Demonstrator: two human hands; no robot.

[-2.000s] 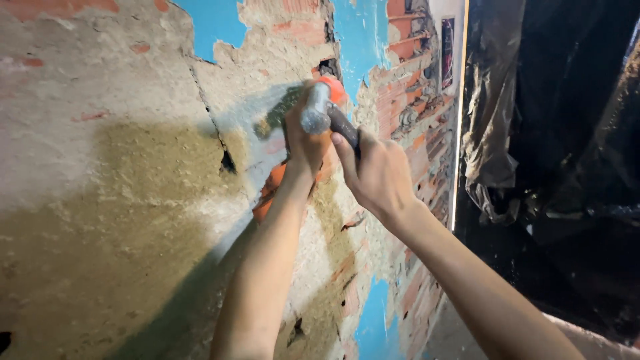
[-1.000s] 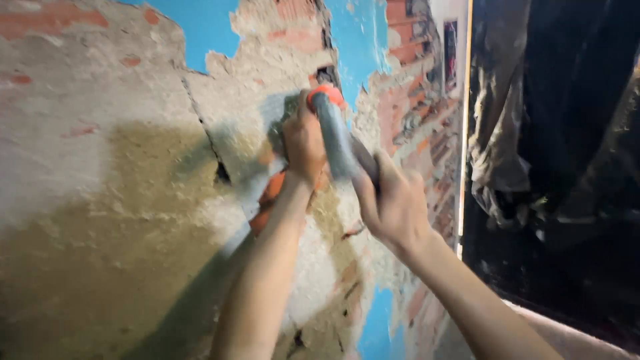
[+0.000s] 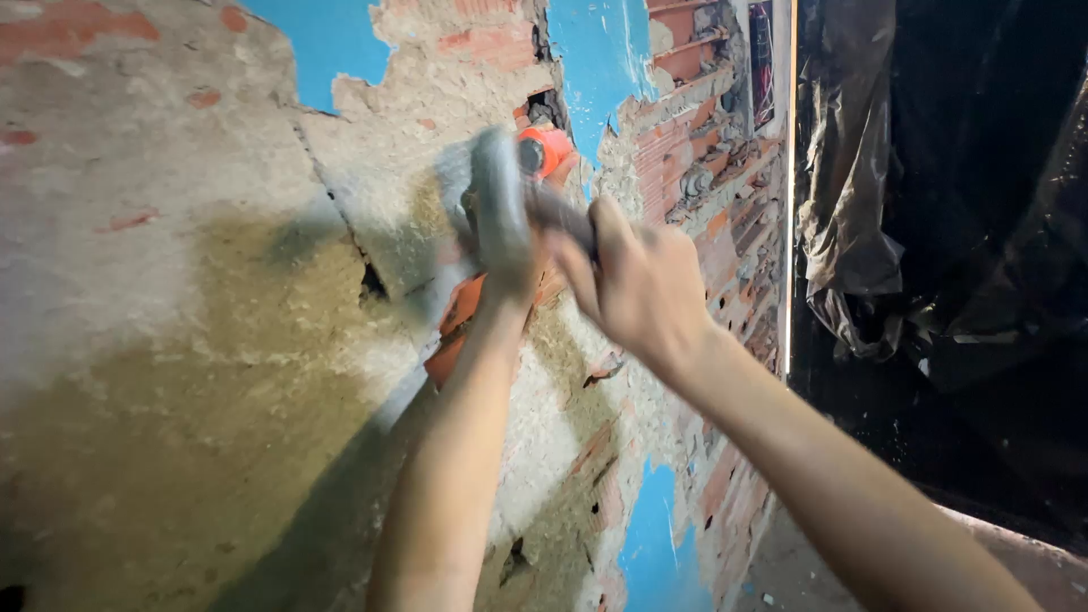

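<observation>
My right hand [image 3: 642, 276] grips the dark handle of a hammer, whose blurred grey metal head [image 3: 500, 204] stands in front of my left hand [image 3: 523, 255]. Mostly hidden behind that head, my left hand is closed around a tool, apparently a chisel, with an orange-red hand guard [image 3: 548, 151] and a dark round end. The chisel's tip is hidden. Both hands are close to a brick wall [image 3: 280, 280] with rough grey plaster. Broken orange hollow brick [image 3: 455, 331] shows beside my left wrist.
Patches of blue paint [image 3: 599, 68] remain on the plaster. Cracks and a dark hole [image 3: 541, 106] mark the wall above my hands. At right are exposed bricks, a recessed box with wires [image 3: 761, 68], and hanging black plastic sheeting [image 3: 977, 212].
The hammer has moved between the frames, its head swinging about the chisel's struck end in my right hand's grip. My left hand stays around the chisel at nearly the same spot.
</observation>
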